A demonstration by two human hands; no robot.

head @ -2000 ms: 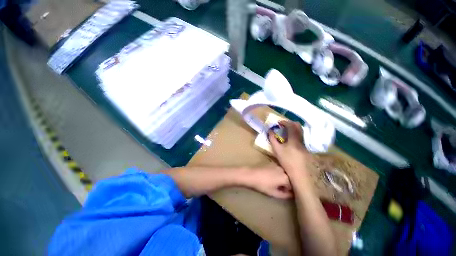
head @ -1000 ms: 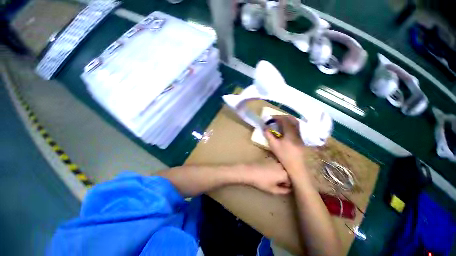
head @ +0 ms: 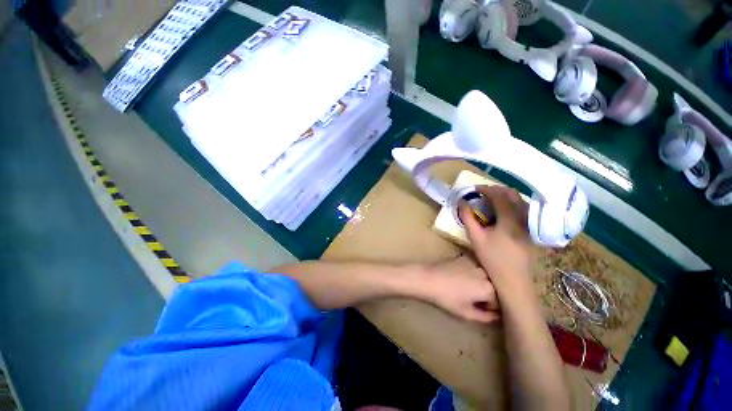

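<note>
A white cat-ear headphone set (head: 475, 128) lies on the brown cardboard sheet (head: 393, 217). Its open ear cup (head: 455, 195) rests on a cream holding block (head: 449, 226); its other cup (head: 559, 217) lies to the right. My right hand (head: 499, 227) reaches up over the open cup, its thumb and fingers around a small dark part (head: 481, 211) with a yellow edge. The fingers hide much of the cup's inside. My left hand (head: 465, 290) is a closed fist against my right wrist; nothing shows in it.
A tall stack of white part trays (head: 281, 120) stands left. Coiled silvery wires (head: 583, 299) and a dark-red wire bundle (head: 579, 350) lie right of my right forearm. A black stand with yellow sponge (head: 677, 351) is far right. More headphones (head: 606, 84) lie along the line behind.
The whole view has shifted, so the bench things appear further right and sharper. My hands keep nearly the same pose on the headphone set.
</note>
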